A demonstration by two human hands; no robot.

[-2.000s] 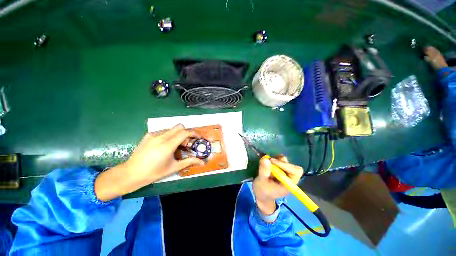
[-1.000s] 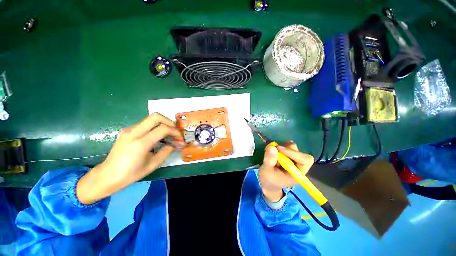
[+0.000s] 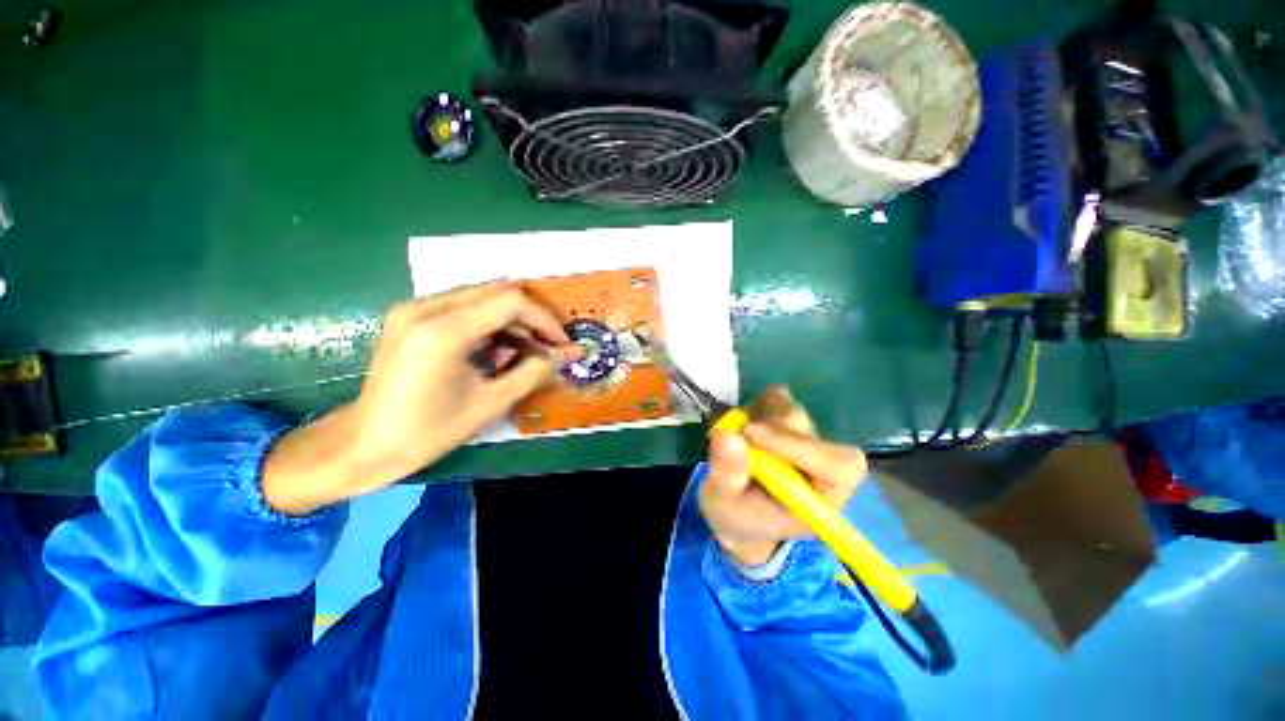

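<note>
A round LED board (image 3: 591, 352) sits in the centre of an orange-brown fixture (image 3: 599, 409) on a white paper sheet (image 3: 705, 261). My left hand (image 3: 458, 366) comes from the left, its fingertips pinched at the board's left edge. The thin solder wire (image 3: 212, 399) runs from the left into this hand; a dark slim thing shows between its fingers, too hidden to name. My right hand (image 3: 775, 472) holds the yellow soldering iron (image 3: 832, 528) like a pen. Its tip points at the fixture's right side, close to the pale metal strip; contact cannot be told.
A black fume extractor fan (image 3: 627, 148) stands behind the paper, a crusted tin (image 3: 881, 106) right of it. Farther right are a blue soldering station (image 3: 1001, 183), a yellowish sponge (image 3: 1144, 282) and a clear plastic bag (image 3: 1254, 240). Another LED board (image 3: 445, 127) lies left of the fan.
My left hand first let go of the board, then moved back in to its left edge. The iron's tip moved left over the fixture. The view shifted, bringing bench things higher in the picture.
</note>
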